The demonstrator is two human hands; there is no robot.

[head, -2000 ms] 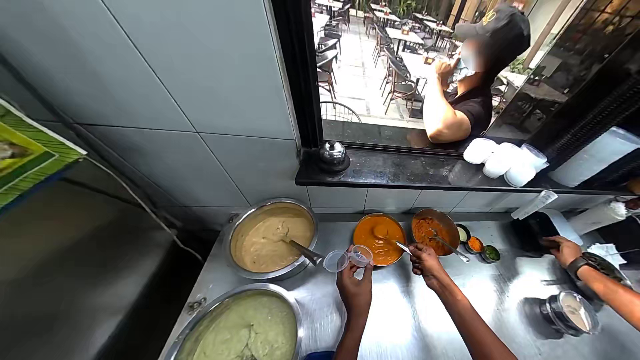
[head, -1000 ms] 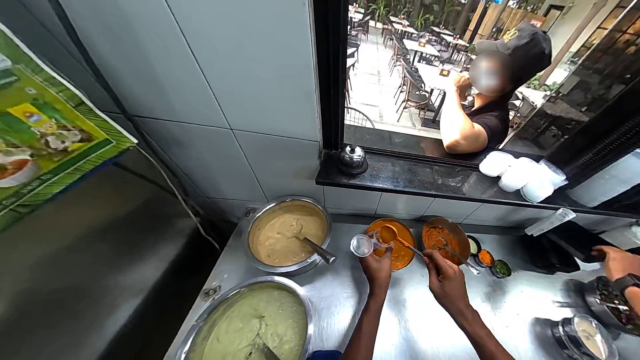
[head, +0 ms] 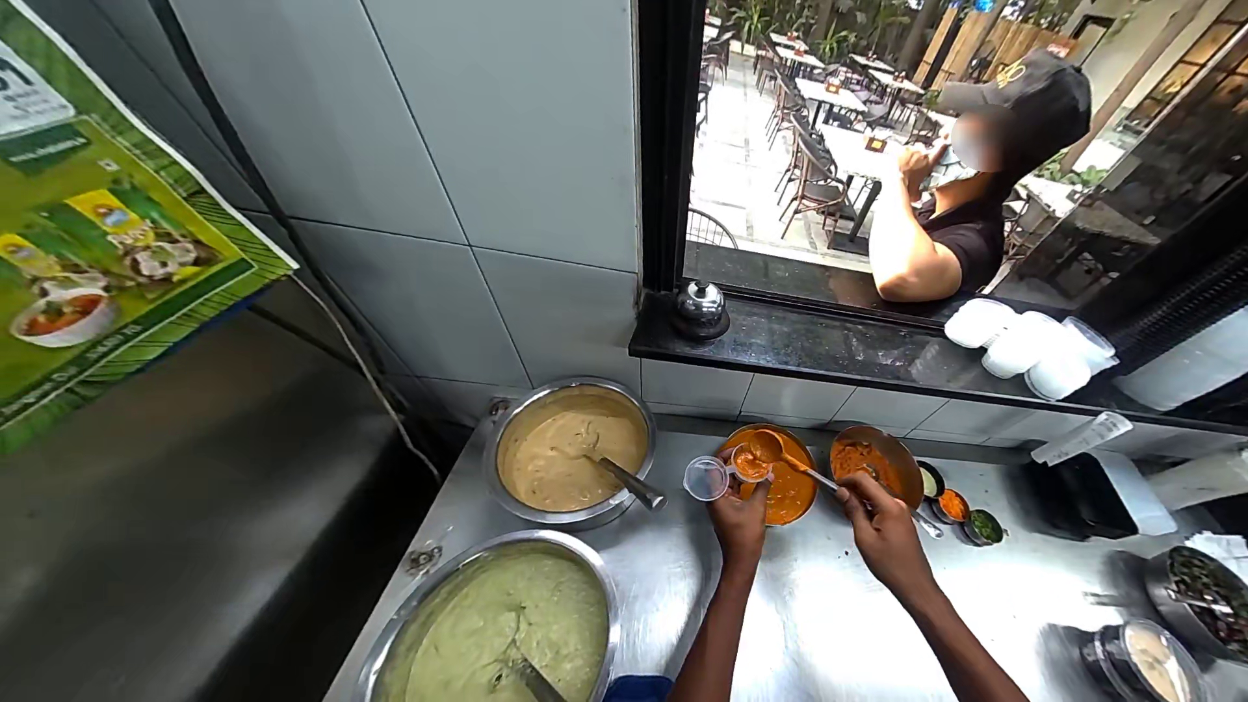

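My left hand [head: 738, 526] holds a small clear plastic cup [head: 751, 462] with its attached lid [head: 706, 479] folded out to the left. Orange sauce shows inside the cup. The handle of a metal ladle [head: 767, 448] is gripped in my right hand [head: 882, 531]; its sauce-coated bowl is at the cup's rim. Both are above a bowl of orange sauce [head: 792, 499]. Right of it is a metal bowl [head: 907, 468] of redder orange food with a spoon in it.
Steel bowls of beige sauce [head: 575, 444] and green sauce [head: 526, 604], with ladles, stand left. Small garnish bowls [head: 985, 526], a black container [head: 1072, 502] and stacked lidded tubs [head: 1141, 663] are right. A bell [head: 701, 310] and white containers [head: 1024, 341] sit on the ledge. A person [head: 946, 195] is outside.
The ladle has come up to the cup, and orange sauce now shows in the cup, which looked empty earlier. Another person's hand at the right edge has gone from view.
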